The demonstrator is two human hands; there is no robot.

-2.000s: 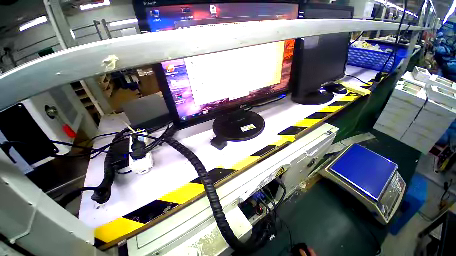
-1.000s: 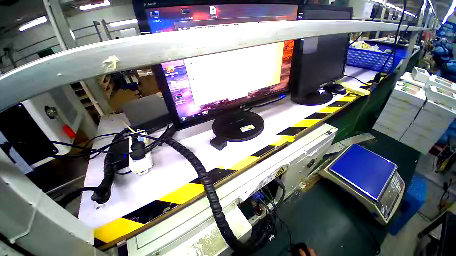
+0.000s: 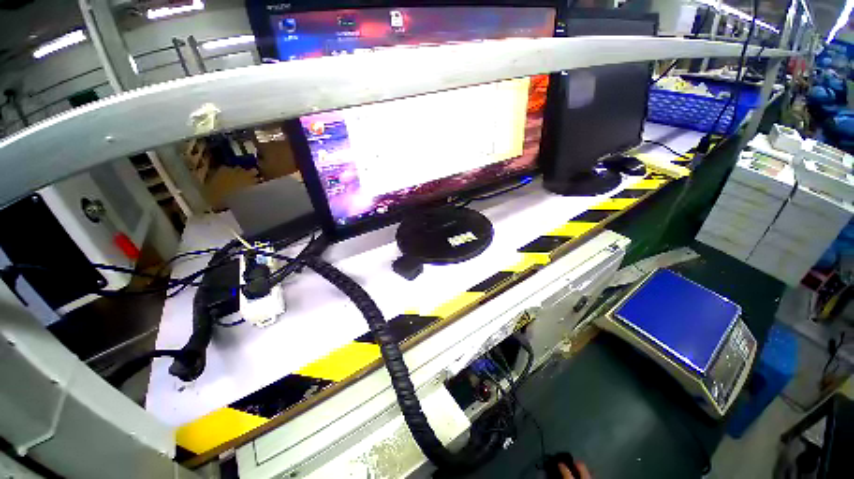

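A small black mouse [image 3: 561,465] lies on the dark green bench mat at the bottom edge. A little of my right hand [image 3: 581,471] shows there, cut off by the edge, with fingertips on the mouse. The rest of that hand is out of the picture. My left hand is not in view. The lit monitor [image 3: 440,140] stands on the white shelf, showing a white window over a red-purple wallpaper, partly crossed by a rail.
A metal rail [image 3: 375,79] crosses in front of the monitors. A dark monitor [image 3: 599,112] stands behind right. A scale [image 3: 682,318] with blue pan sits on the bench. Thick wrapped cable [image 3: 398,370] hangs over the taped shelf edge. White cartons [image 3: 749,206] stand at right.
The fingers show slightly more at the bottom edge than two seconds ago. The view has shifted very slightly.
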